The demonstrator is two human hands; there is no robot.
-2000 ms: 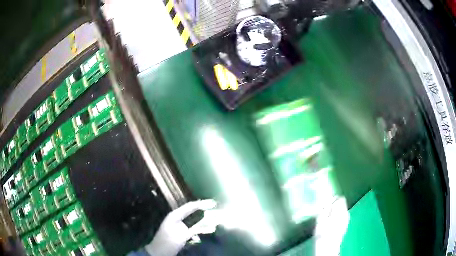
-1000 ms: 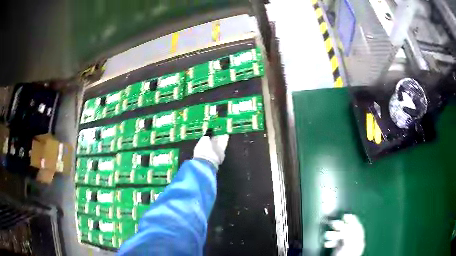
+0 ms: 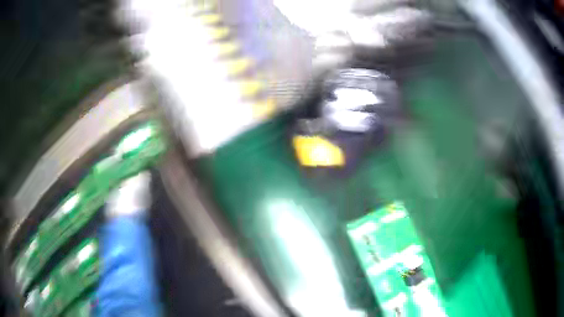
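Note:
The frame is strongly blurred. A green circuit board point(image 3: 405, 272) with pale connector strips and a dark part lies over the green bench at the lower right, cut off by the bottom edge. My left hand point(image 3: 130, 195), in a white glove with a blue sleeve behind it, is over the rack shelf point(image 3: 185, 260) at the left, at the edge of the boards point(image 3: 59, 220) there. Its fingers are too blurred to tell whether they hold anything. My right hand is not in view.
A black bin point(image 3: 346, 170) on the green bench point(image 3: 247, 167) holds a shiny wrapped item point(image 3: 352, 102) and a yellow piece point(image 3: 318, 151). The shelf's metal edge point(image 3: 210, 241) runs between shelf and bench. A brighter green mat point(image 3: 482, 291) lies at the lower right.
The view has swung right, towards the bench, so the shelf now sits further left. My right hand has left the picture. The single board on the bench is in view again.

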